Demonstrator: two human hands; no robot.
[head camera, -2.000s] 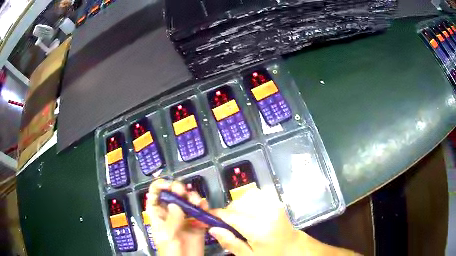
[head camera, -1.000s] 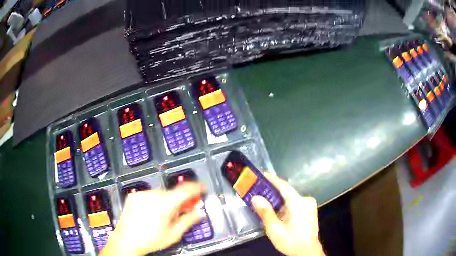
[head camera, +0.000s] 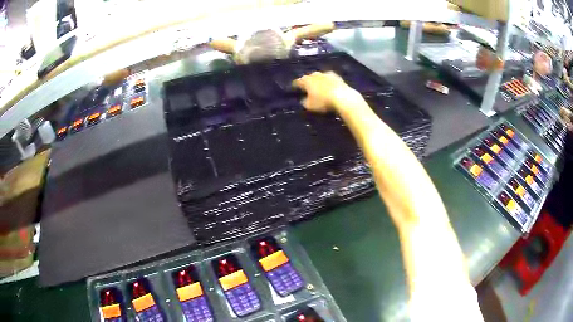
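Observation:
The black tray stack (head camera: 251, 151) stands in the middle, with rows of dark pockets on its top. My right hand (head camera: 321, 91) reaches over the far part of its top. The fingertips are bent down at a pocket, and whether they hold a cover cannot be told. Below the stack, the clear tray (head camera: 319, 297) is cut off by the lower edge. Its far row holds several keypad phones (head camera: 277, 266) with orange bands and purple keys. The top of one near-row phone (head camera: 306, 314) also shows. My left hand is out of the picture.
Another clear tray of phones (head camera: 502, 173) lies on the green bench at the right, above a red stool (head camera: 543, 251). A dark mat (head camera: 113, 195) and cardboard (head camera: 24, 220) are at the left. Another person's head (head camera: 264, 47) is behind the stack. Shelf posts stand at the back right.
The view has tilted up to the stack. My right hand has left the phone it held over the tray and moved to the stack top. My left hand has gone out of view.

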